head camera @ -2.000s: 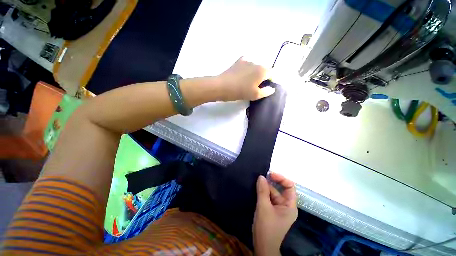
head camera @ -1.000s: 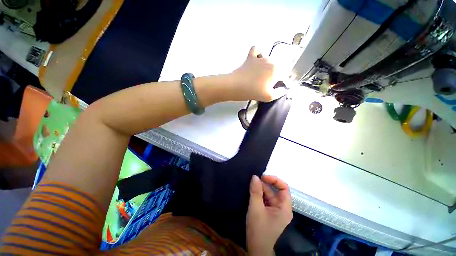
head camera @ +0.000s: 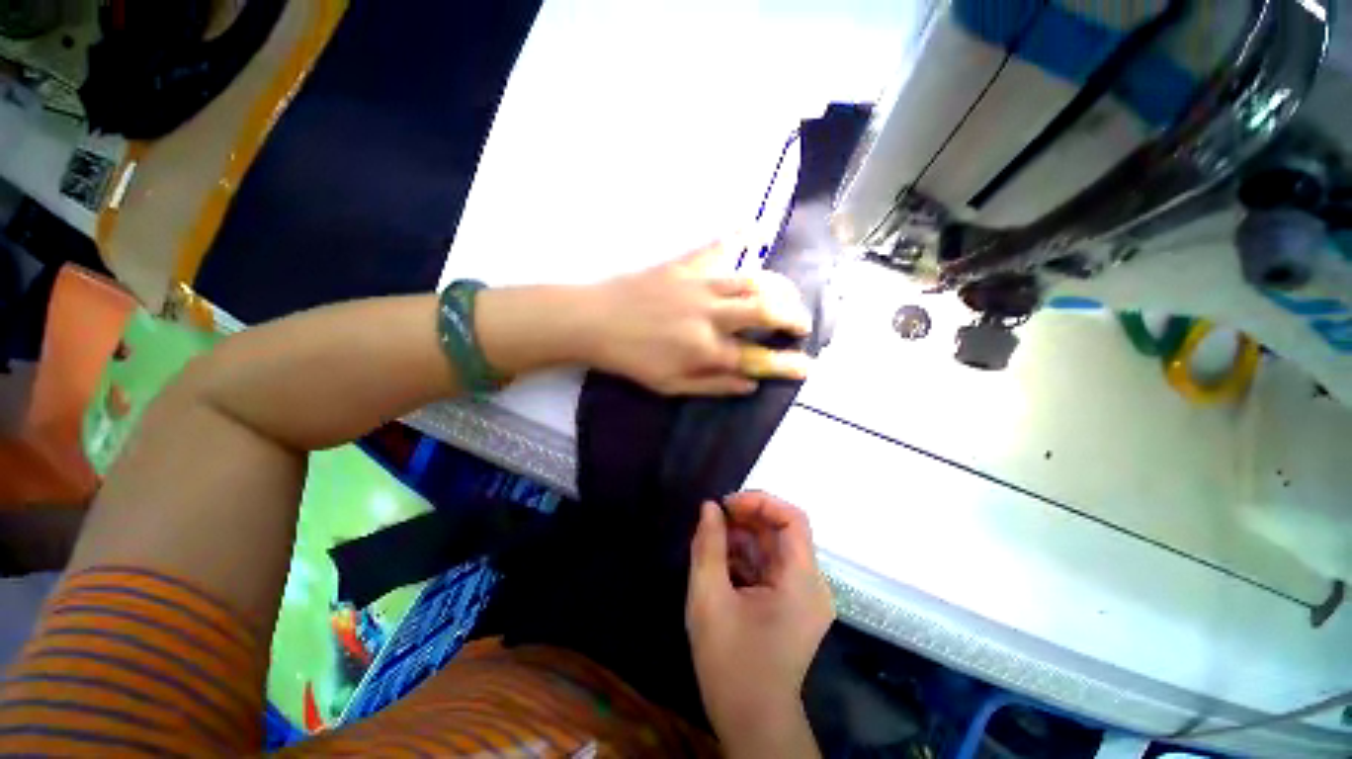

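A dark fabric panel (head camera: 675, 438) runs from my lap over the table's front edge to the machine's needle area; its narrow end shows beyond the lit head. My left hand (head camera: 697, 326) lies on the panel just in front of the needle, fingers bent and pressing it. My right hand (head camera: 759, 593) pinches the panel's right edge between thumb and finger at the table's front edge. The white sewing machine head (head camera: 1023, 134) stands at the upper right. Glare hides the presser foot and needle.
A dark cloth stack (head camera: 378, 148) lies at the table's left. A brown board with orange tape (head camera: 186, 163) adjoins it. A green printed sheet (head camera: 319, 549) and blue basket (head camera: 430, 630) are left of my lap. A yellow ring (head camera: 1213, 360) lies beside the machine. An orange chair (head camera: 89, 371) stands left.
The fabric has moved away from me under the machine head, its narrow end now showing beyond it. My left hand has shifted down and left onto the panel; my right hand still pinches the edge.
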